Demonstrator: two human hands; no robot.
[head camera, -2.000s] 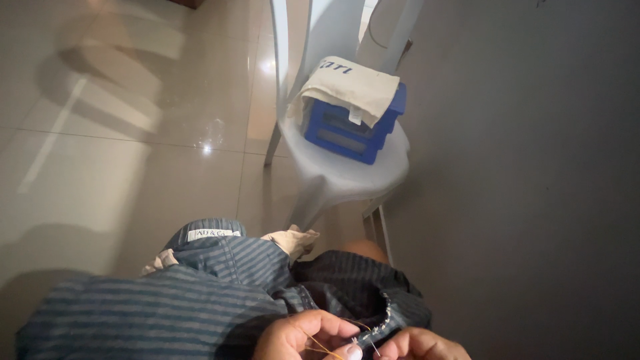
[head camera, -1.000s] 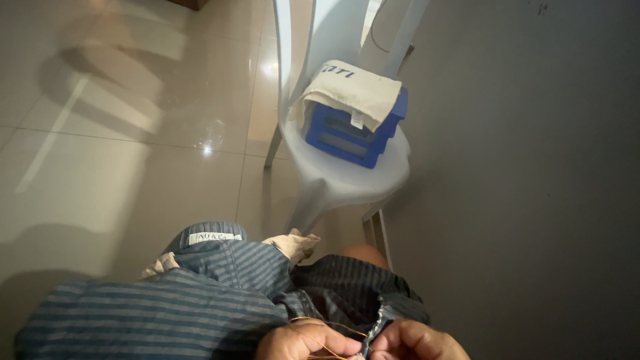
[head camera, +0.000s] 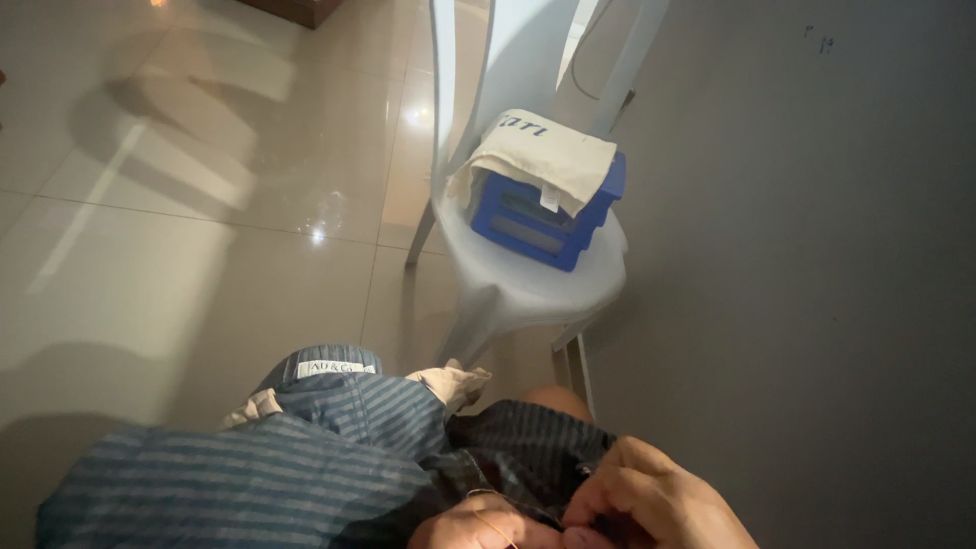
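Striped blue-grey fabric (head camera: 229, 488), a garment with a white label (head camera: 332, 369) at its waistband, lies over my lap. At the bottom edge my left hand (head camera: 484, 524) pinches the dark striped cloth, with a loop of thin orange thread (head camera: 496, 526) running over its fingers. My right hand (head camera: 648, 499) is right beside it, fingertips closed on the same cloth and nearly touching the left ones. Whether a needle is between the fingers is hidden. The lower parts of both hands are cut off by the frame.
Ahead stands a light grey plastic chair (head camera: 534, 293) bearing a blue plastic drawer unit (head camera: 526, 232) with a folded cream cloth (head camera: 545, 156) on top. A grey wall (head camera: 801, 267) rises at the right. Glossy tiles (head camera: 297, 297) cover the floor. Dark brown furniture (head camera: 301, 9) shows at the top.
My right hand has risen and tilted over beside the left hand. The beaded-looking edge of the cloth, seen between the hands earlier, is now mostly hidden.
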